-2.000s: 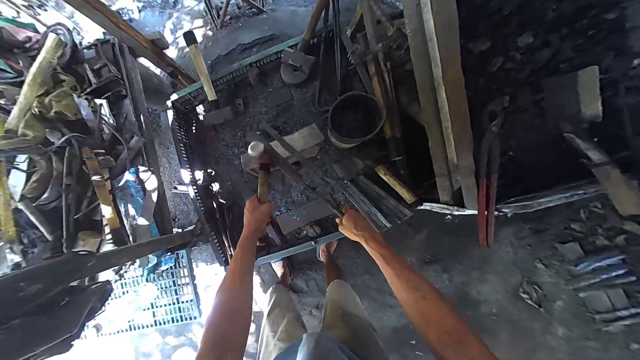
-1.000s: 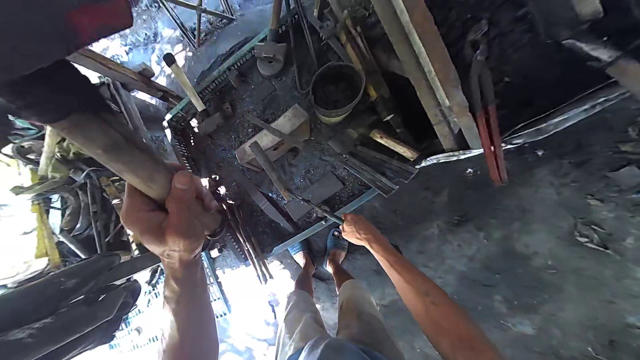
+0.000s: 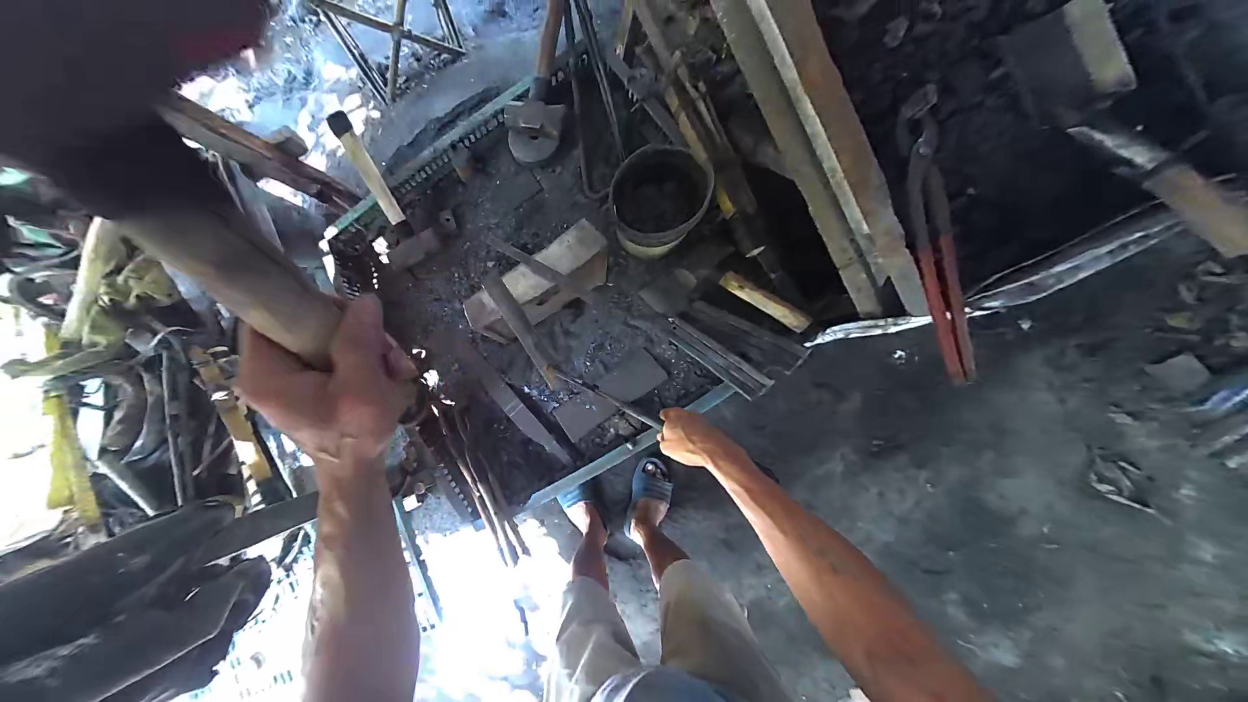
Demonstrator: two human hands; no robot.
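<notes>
My left hand (image 3: 336,390) grips the wooden handle (image 3: 244,273) of a hammer. The hammer's dark, blurred head (image 3: 117,107) is raised close to the camera at the upper left. At the near edge of the low work area, my right hand (image 3: 687,436) is closed around a thin dark metal rod (image 3: 614,398). The rod's far end meets a flat metal bar (image 3: 519,327), which slants up toward a pale block (image 3: 546,278). Whether the rod and bar are one piece or two, I cannot tell.
A bucket (image 3: 661,200) stands beyond the block. Another hammer (image 3: 372,171) and a shovel (image 3: 534,127) lie toward the back. Metal bars (image 3: 717,356) sit at the right edge, red-handled tongs (image 3: 941,244) farther right. A scrap pile (image 3: 127,292) is at the left.
My left hand has risen from the work area with the hammer between the first frame and the second. The hammer remains raised, while my right hand stays at the near edge.
</notes>
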